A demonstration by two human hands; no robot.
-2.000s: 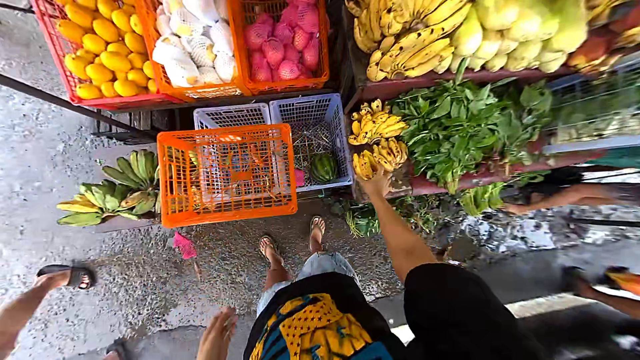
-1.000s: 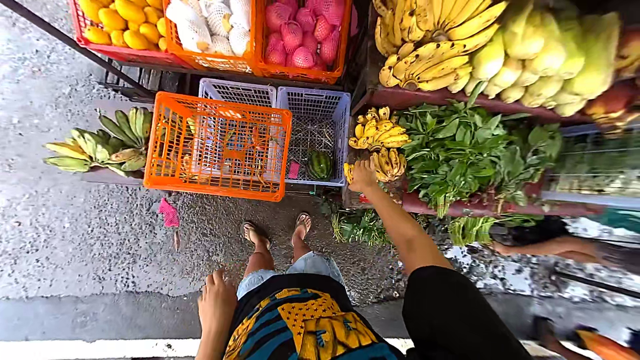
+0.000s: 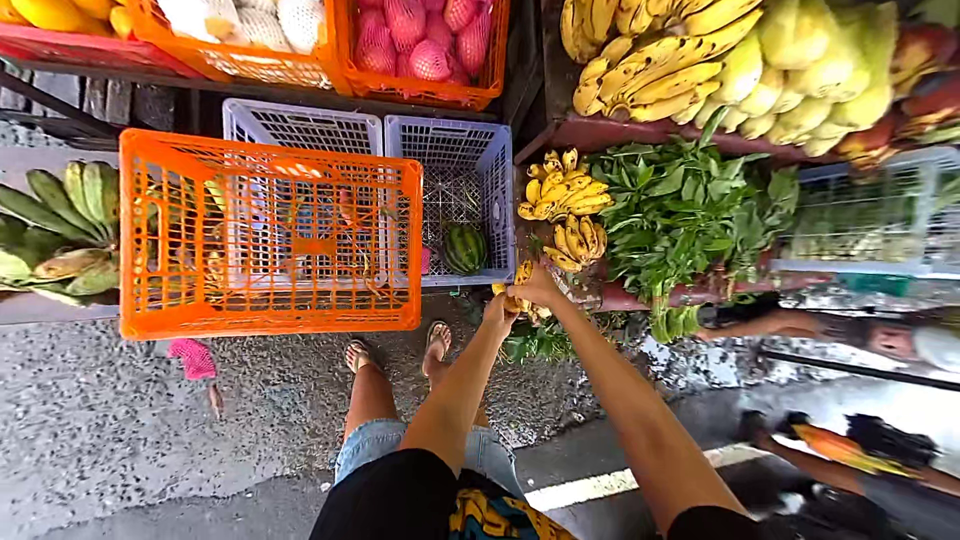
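Observation:
Both my hands are together on a small bunch of yellow bananas [image 3: 524, 289], in front of the low stand's edge. My right hand [image 3: 541, 289] grips its upper right side, and my left hand [image 3: 498, 313] touches its lower left side; the fingers of both are partly hidden. Beyond them on the stand lie a larger bunch of small bananas [image 3: 562, 189] and a smaller one [image 3: 576, 241]. Leafy greens [image 3: 682, 210] are heaped to their right. A striped green watermelon [image 3: 464, 247] lies in the pale purple plastic crate [image 3: 501, 202] just left of the bananas.
An orange plastic crate [image 3: 311, 246] covers part of another pale crate [image 3: 300, 112]. Green bananas [image 3: 67, 217] are at far left. Net-wrapped fruit [image 3: 430, 60], large bananas [image 3: 652, 75] and bagged pale produce [image 3: 795, 67] stand behind. Another person's arm [image 3: 772, 324] reaches toward the greens at right.
My left hand has come from beside my body up to the bananas, meeting my right hand. The bunch at my right hand has come off the stand toward me. The view is closer.

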